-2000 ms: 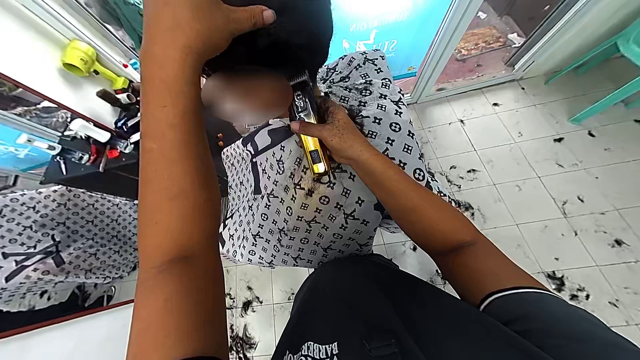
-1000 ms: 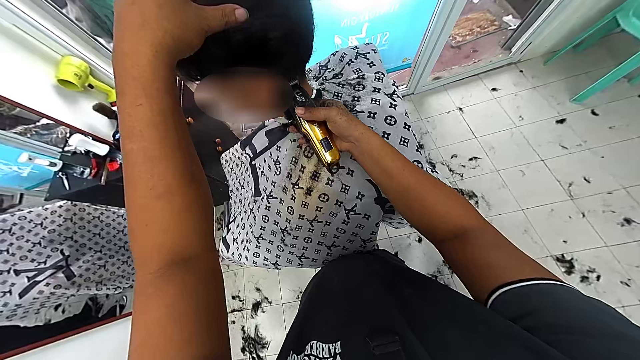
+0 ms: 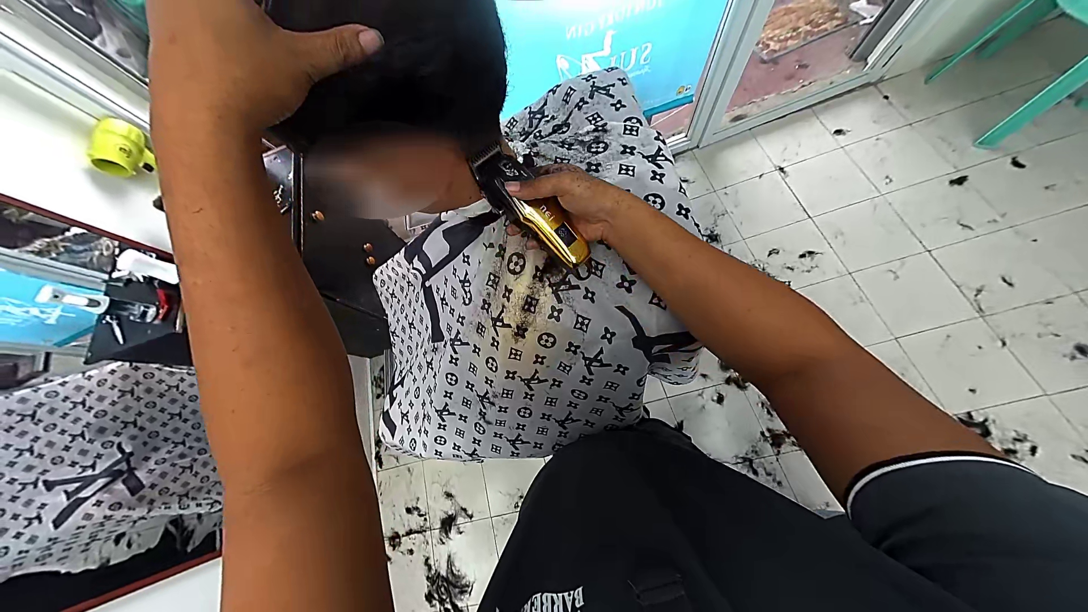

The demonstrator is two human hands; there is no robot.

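Note:
My right hand point(image 3: 569, 200) is closed around a black and gold hair clipper point(image 3: 544, 223). The clipper's toothed blade, with what looks like a dark guard, touches the side of a seated person's head point(image 3: 408, 76) near the lower hairline. My left hand point(image 3: 255, 59) rests on the dark hair, thumb stretched out across it; its other fingers are out of sight at the top edge. A white cape point(image 3: 544, 340) with black patterns covers the person, and loose hair clippings point(image 3: 527, 297) lie on it.
At left a yellow-green hair dryer point(image 3: 119, 146) is by the wall, above a mirror reflecting the cape point(image 3: 102, 459). A black counter point(image 3: 340, 255) stands behind my left forearm. Cut hair point(image 3: 446, 586) is scattered over the tiled floor point(image 3: 935, 280). Green chair legs point(image 3: 1033, 102) stand at upper right, beside a glass door point(image 3: 790, 51).
The clipper has gone from nearly upright to slanting, its gold end swinging toward the right, while its blade stays by the head. My left hand remains on the hair.

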